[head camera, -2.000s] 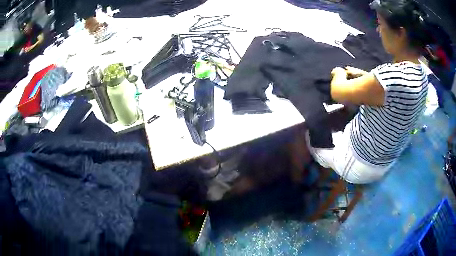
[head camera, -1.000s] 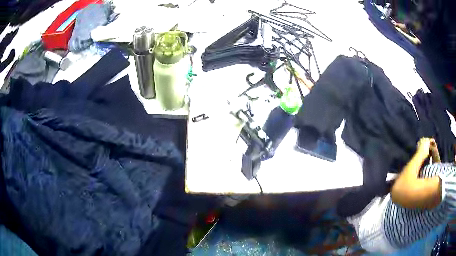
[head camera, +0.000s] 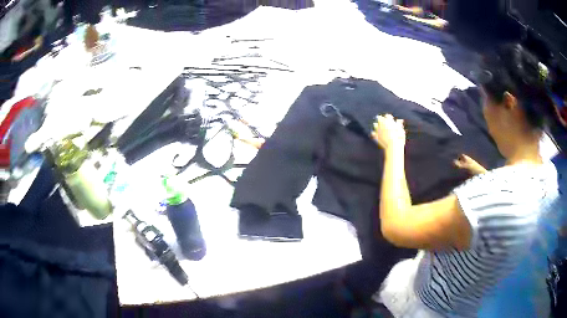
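Observation:
Neither of my hands is in the picture. A dark navy garment pile [head camera: 56, 267] lies nearest me at the lower left, cut off by the edge and blurred. Ahead, a black garment [head camera: 292, 155] is spread over a white-topped table [head camera: 248, 267], with a sleeve end near the table's front. A person in a striped top has one hand on it and the other close to its right part.
A dark bottle with a green top [head camera: 186, 227] stands beside a dark handheld tool [head camera: 155, 245]. A pale green bottle [head camera: 87, 189] is at left. Hangers [head camera: 217, 93] lie further back. A red box [head camera: 15, 127] is at the far left. The person [head camera: 491, 223] sits at right.
The view has swung right and closer to the black garment. The bottles and navy pile sit further left. The person's hands have moved apart over the garment.

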